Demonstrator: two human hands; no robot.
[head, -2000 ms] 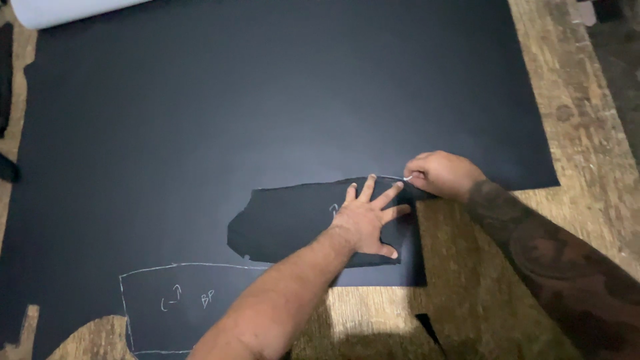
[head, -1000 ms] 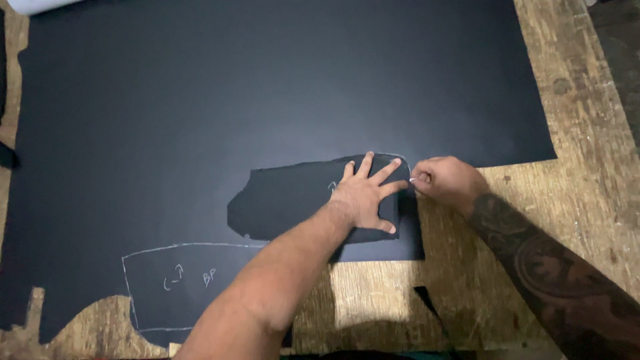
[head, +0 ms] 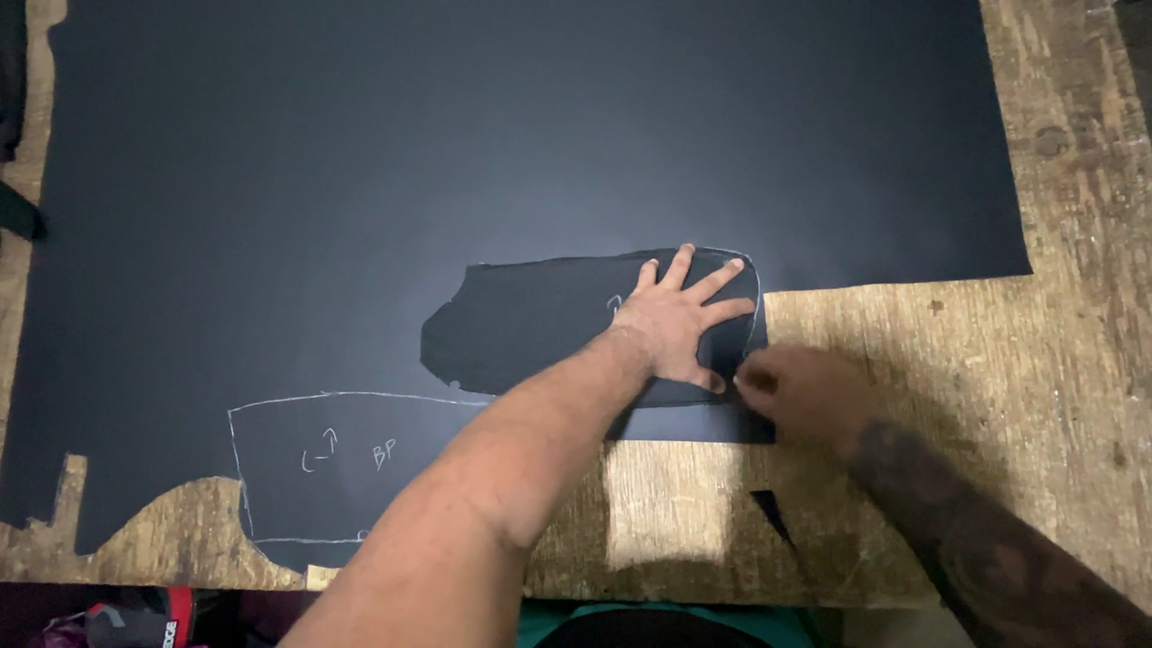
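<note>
My left hand (head: 684,315) presses flat with spread fingers on the right part of a dark pattern piece (head: 531,315), which lies on a large black sheet of material (head: 540,135). My right hand (head: 792,387) is blurred, its fingertips pinched around a small white marking tool (head: 737,380), probably chalk, by the lower right corner of the piece. A white line (head: 757,279) runs along the top right and right edge of the piece. Left of my forearm, a white outline (head: 351,393) with letters and an arrow is drawn on the sheet.
A worn plywood table (head: 1080,360) shows at the right and along the front. The sheet has a stepped edge at right and curved cut-outs at lower left. A small black scrap (head: 771,513) lies near the front, and a red and black object (head: 175,616) is below the table edge.
My right hand has moved from the top right of the piece down its right side to the lower corner, and a white line now shows along that side. My left hand stays spread on the piece.
</note>
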